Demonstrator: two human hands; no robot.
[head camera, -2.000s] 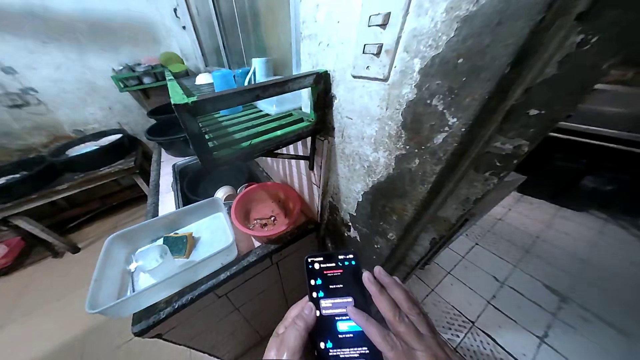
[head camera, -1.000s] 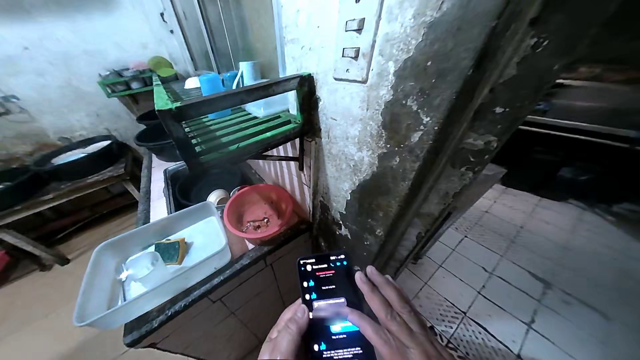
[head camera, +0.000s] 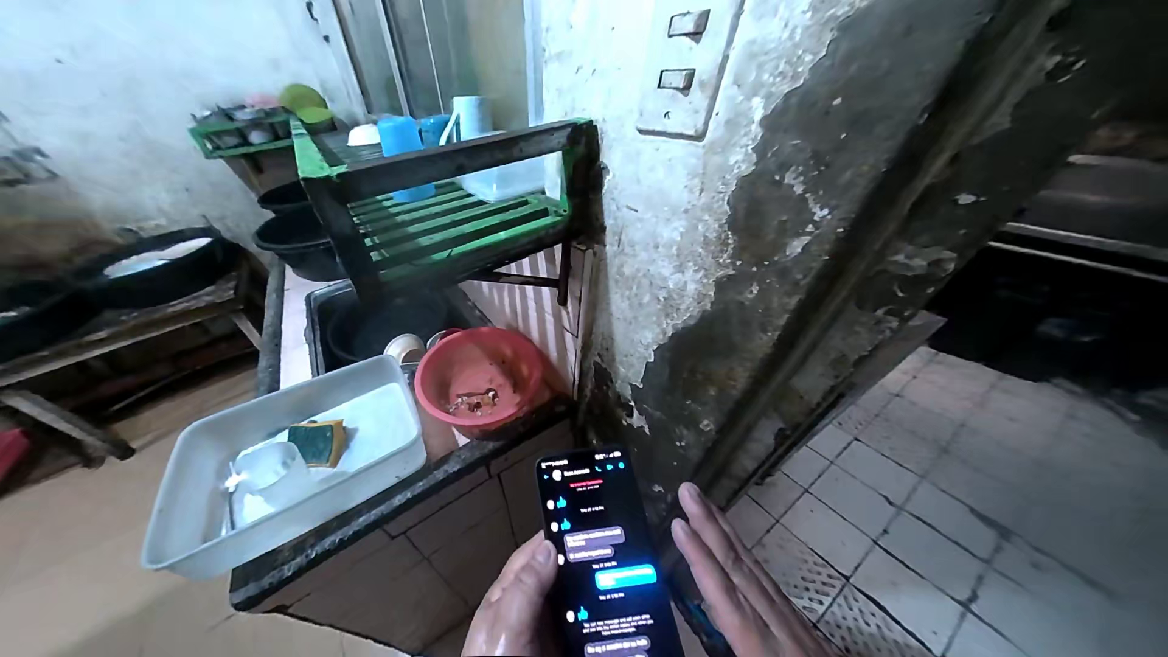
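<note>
A smartphone (head camera: 607, 566) with a lit dark screen showing a chat stands upright at the bottom centre. My left hand (head camera: 516, 593) grips its left edge, the thumb along the side. Beside the phone's right edge is my right hand (head camera: 739, 584), fingers extended and nearly together, off the screen; whether its lower part touches the phone is hidden. Beyond the phone, a red plastic basin (head camera: 479, 379) with small scraps inside sits on the counter. Left of it, a white plastic tray (head camera: 192, 493) holds a green and yellow sponge (head camera: 317, 443) and a clear container (head camera: 272, 470).
A green slatted dish rack (head camera: 465, 228) with blue cups stands over a sink holding a dark basin (head camera: 383, 319). Light switches (head camera: 684, 73) are on the peeling wall. At left, a wooden bench (head camera: 137, 315) bears black tubs. A tiled floor (head camera: 912, 547) lies right of the doorway.
My right hand's fingers have moved off the phone screen to its right side. My left hand keeps its hold on the phone.
</note>
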